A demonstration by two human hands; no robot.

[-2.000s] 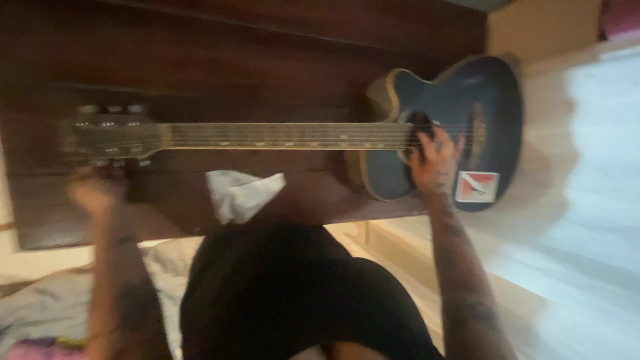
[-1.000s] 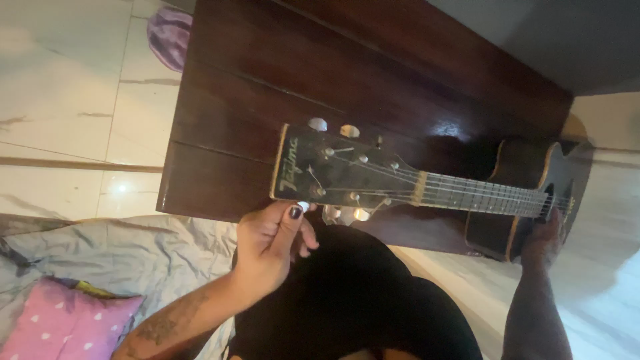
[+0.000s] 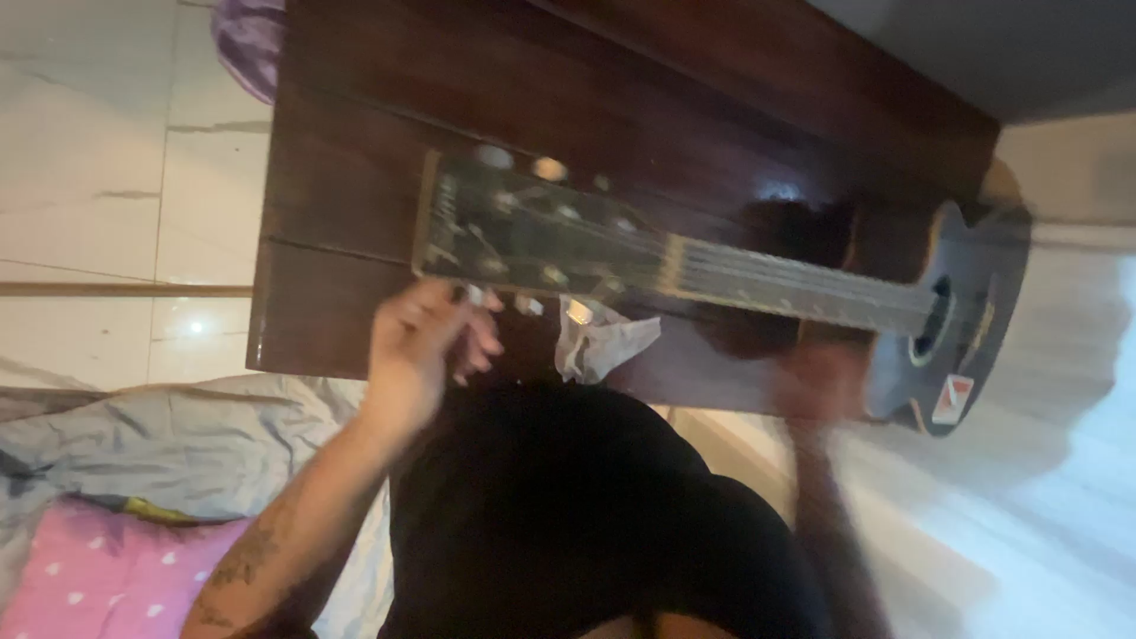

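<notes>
A dark acoustic guitar lies across a brown wooden table, its body at the right and its headstock at the left. My left hand is at the headstock's near edge, with its fingers at a white tuning peg. Blurred by motion, my right hand is beside the near side of the guitar body, below the neck; its fingers cannot be made out. A crumpled white cloth or tissue lies on the table below the headstock.
The dark wooden table has its near edge against my body. Grey crumpled fabric and a pink pillow are at the lower left. A purple item sits beyond the table's left edge, over a tiled floor.
My right hand has moved from the strings near the sound hole to the near side of the body. My left hand stays by the tuning pegs. The view has swung toward the headstock.
</notes>
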